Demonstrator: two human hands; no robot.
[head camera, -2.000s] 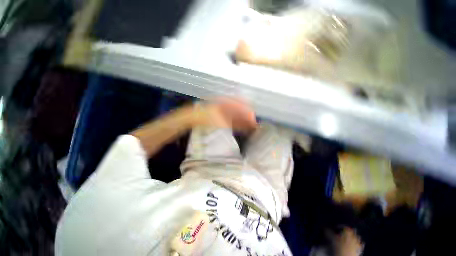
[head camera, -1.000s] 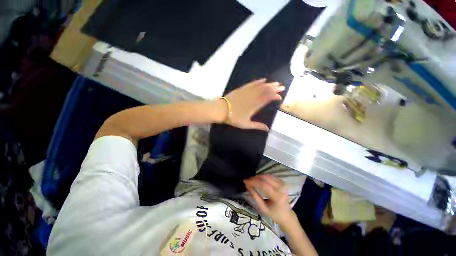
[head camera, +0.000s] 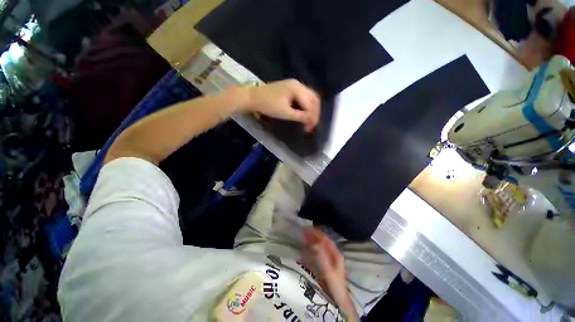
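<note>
A black cut panel (head camera: 394, 151) lies across the white table left of the needle area, its lower end hanging over the front edge toward my lap. Stacked black cut pieces (head camera: 296, 38) lie further left. My left hand (head camera: 284, 104) is over the table's front edge with curled fingers, at a blurred dark flap of cloth that it seems to pinch. My right hand (head camera: 325, 251) is blurred, above my lap just below the panel's lower end; its grip is unclear. The cream sewing machine head (head camera: 511, 122) stands at the right, its needle area lit.
Thread snips (head camera: 514, 280) lie on the bed at the lower right. A small clear packet (head camera: 501, 201) is beside the needle. A ruler strip (head camera: 429, 261) runs along the front table edge. A blue crate (head camera: 135, 110) is at the left. Part of another person (head camera: 536, 38) shows at the top right.
My left hand has left the long panel and moved left to the stacked pieces. The panel's top end now shows on the table. The view has turned and shifted.
</note>
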